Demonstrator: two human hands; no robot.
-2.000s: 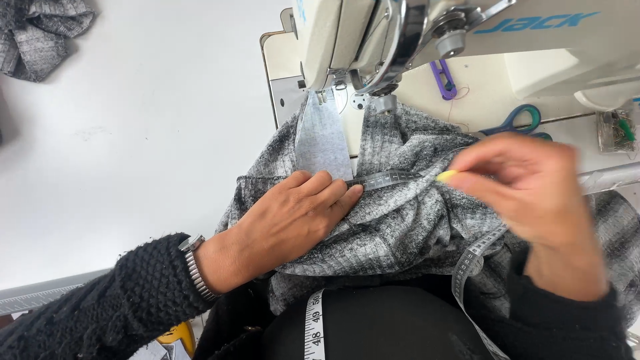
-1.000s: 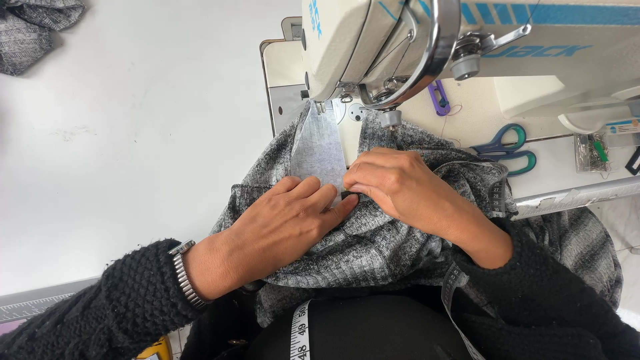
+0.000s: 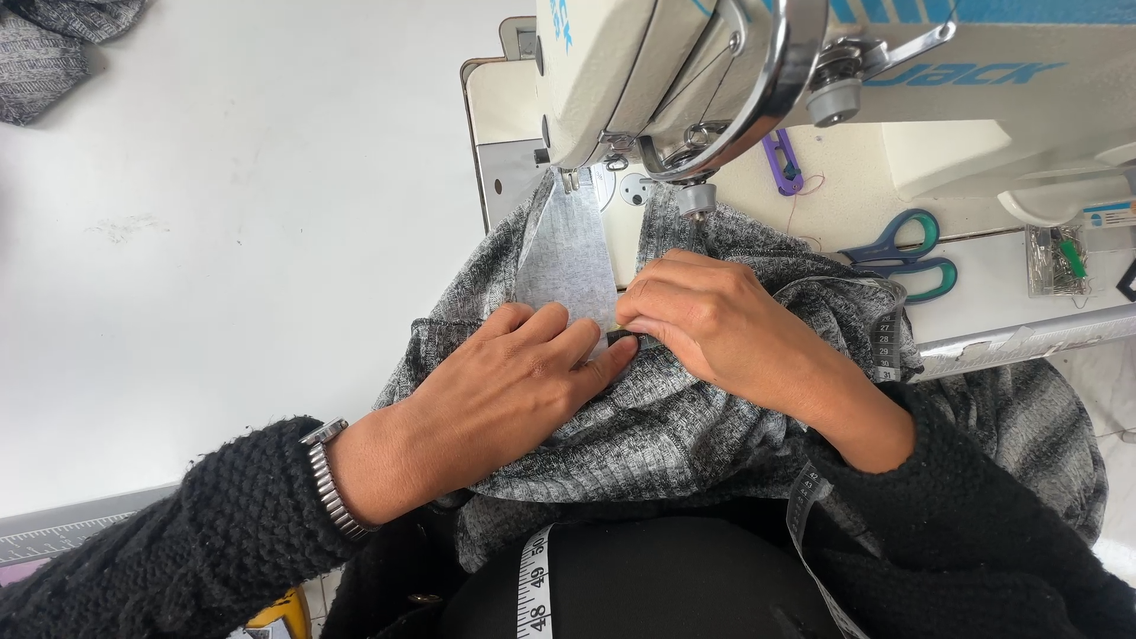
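Grey mottled knit fabric [image 3: 621, 435] lies bunched at the table's front edge, part of it under the presser foot [image 3: 570, 180] of a sewing machine [image 3: 595, 71]. My left hand [image 3: 497, 399] presses on the fabric, its thumb at a small dark piece [image 3: 624, 337]. My right hand [image 3: 719, 319] meets that thumb and pinches there, a bit of yellow showing between the fingertips; what exactly it grips is mostly hidden. A tape measure [image 3: 886, 342] runs over the fabric to the right, passes under my right forearm and hangs down; another stretch [image 3: 534, 577] lies on my lap.
Scissors [image 3: 901, 253] with blue and teal handles lie right of the fabric. Behind them are a purple thread snipper [image 3: 782, 162] and a clear box of pins [image 3: 1056, 260]. More grey knit fabric [image 3: 40, 58] lies at the far left of the white table [image 3: 222, 222].
My right hand was out to the right with something yellow at its fingertips two seconds ago; it has come in to my left thumb and stays there. The left hand remains on the fabric.
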